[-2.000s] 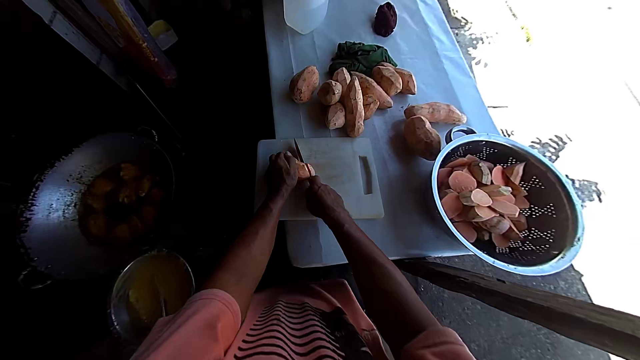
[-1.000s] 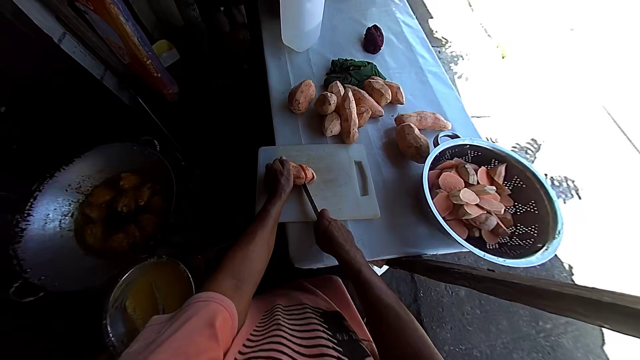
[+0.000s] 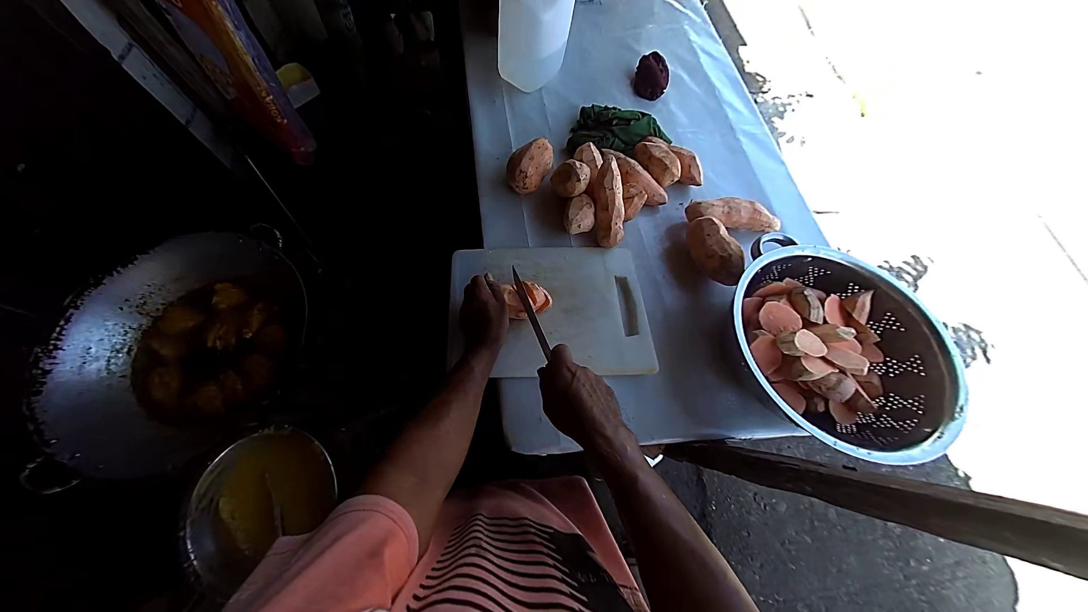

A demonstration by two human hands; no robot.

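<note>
My left hand holds a peeled sweet potato, partly sliced at its right end, on a white plastic cutting board. In my right hand is a knife, its blade slanting up and left across the orange pieces. Beyond the board lie several whole peeled sweet potatoes in a pile, with two more to their right. A metal colander at the right holds many sweet potato slices.
A large wok with pieces in dark oil stands at the left, above a bowl of yellow batter. Beyond the pile are a green cloth, a dark purple item and a translucent plastic jug. A wooden beam runs below the colander.
The knife has moved from the board's near edge, one second ago, up across the sweet potato. My left hand stays at the board's left side.
</note>
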